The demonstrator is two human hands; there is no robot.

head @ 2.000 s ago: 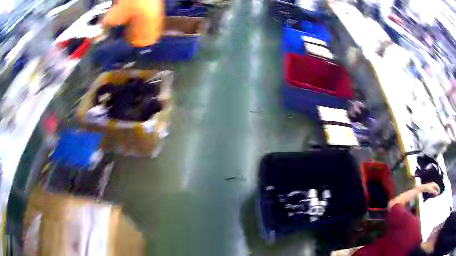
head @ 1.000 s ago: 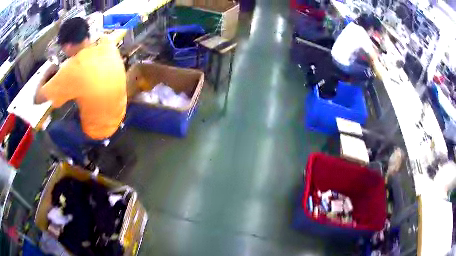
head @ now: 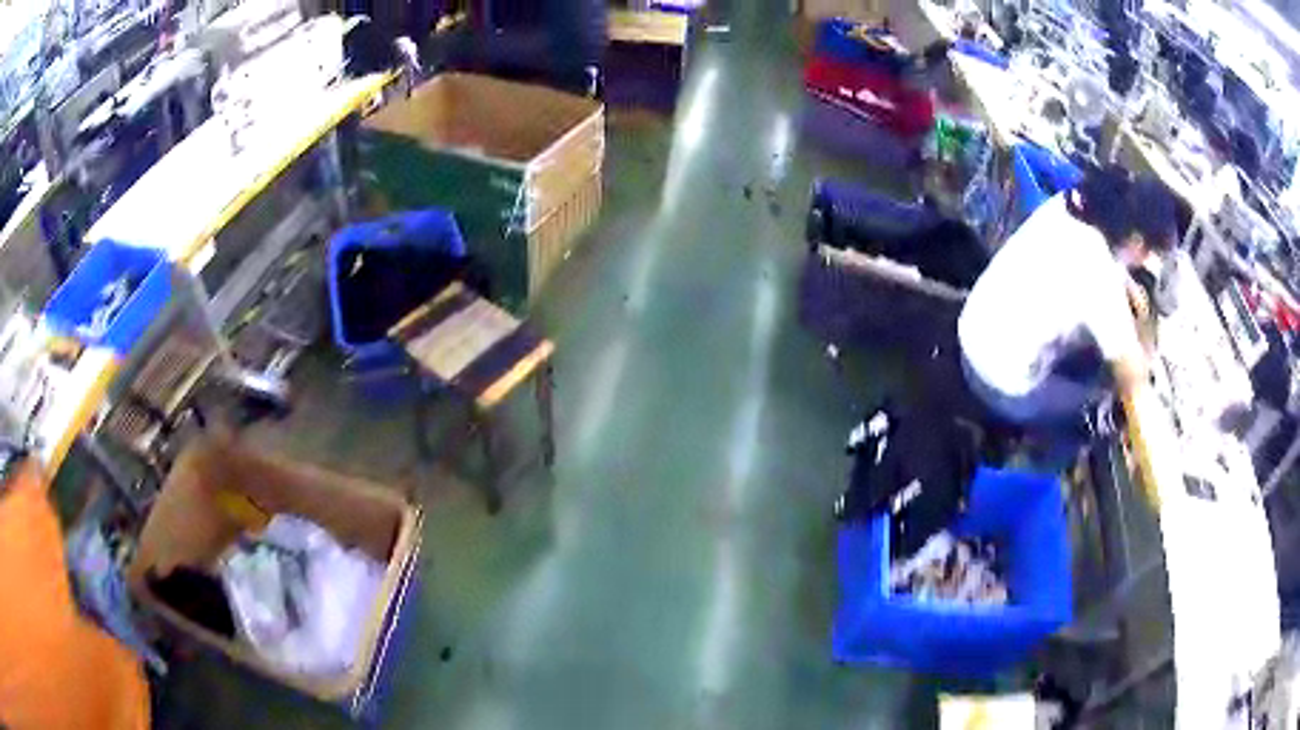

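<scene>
Neither of my hands is in the picture. Nearest in front of me, a blue bin [head: 952,628] at the lower right holds small mixed pieces, with black cloth [head: 912,442] with white marks draped at its back. A brown-walled bin [head: 178,535] at the lower left holds white bagged or wrapped stuff [head: 307,599] and something dark. The frame is somewhat blurred, so finer contents cannot be told.
A green floor aisle [head: 649,471] runs ahead. On the left are a wooden stool [head: 471,342], a blue bin [head: 342,292], a large green and brown bin [head: 563,186] and an orange sleeve or back [head: 57,613]. On the right, a person in white [head: 1048,300] sits at a long white table [head: 1212,571].
The view has moved forward along the aisle. The red bin and the black-filled bin have left the picture, and the orange-clad person is mostly out at the left. The stool and the person in white are nearer.
</scene>
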